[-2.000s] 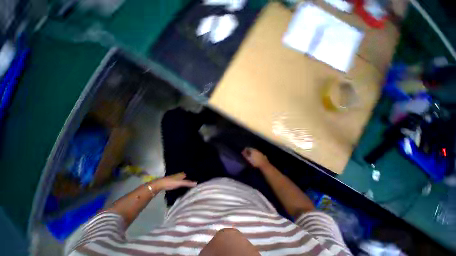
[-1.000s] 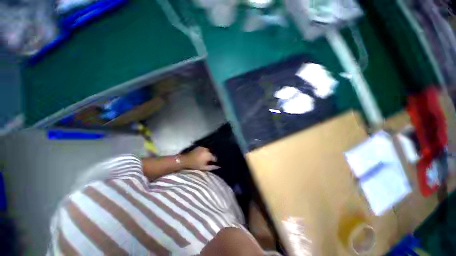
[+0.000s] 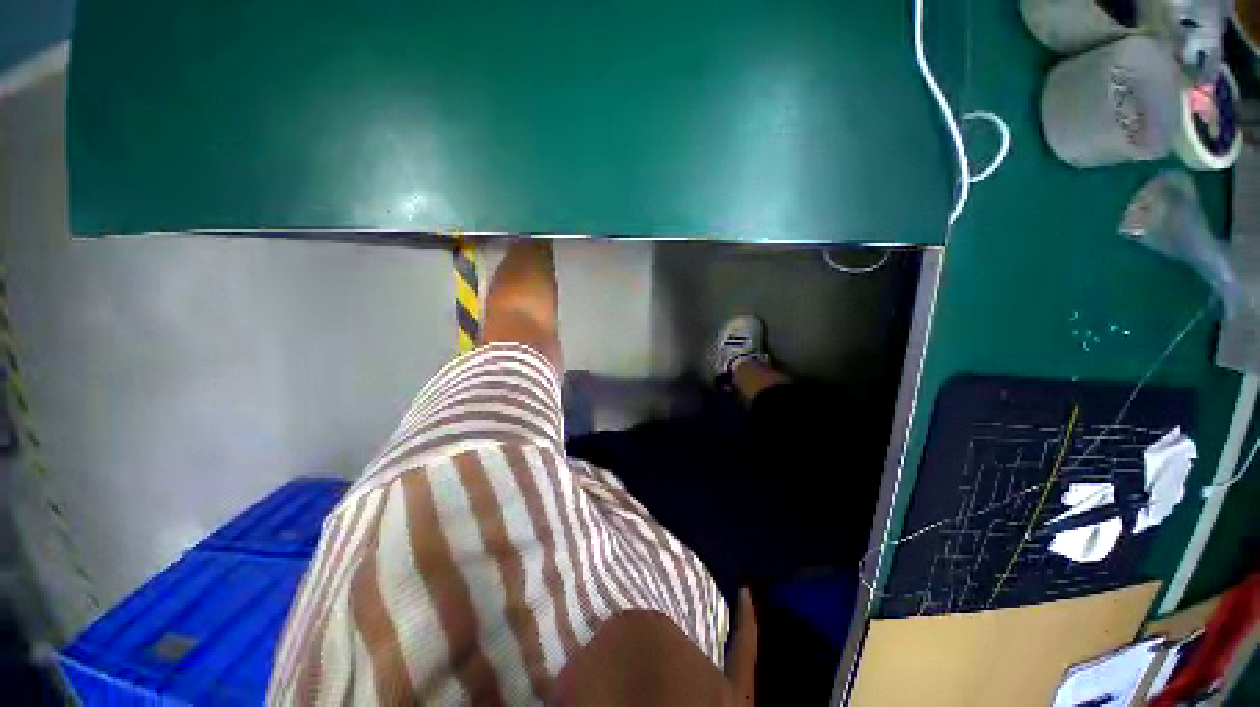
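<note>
A green bench top lies across the top of the view in front of me. My left forearm reaches to its near edge, and my left hand is hidden beyond that edge. Only a narrow strip of my right arm or hand shows at the bottom, beside my striped shirt; its fingers and anything held cannot be made out. A black cutting mat with a yellow line lies on the bench to my right, with white scraps on it. No headphones are seen in my hands.
Tan cardboard lies below the mat, with white paper and a red item at its right. Grey-white cups and a tape roll stand at upper right. Blue bins are on the floor at lower left, near yellow-black tape.
The view has turned left. The green bench top now lies ahead, and the mat and cardboard have shifted to the right. My left hand, visible earlier, is now hidden at the bench edge.
</note>
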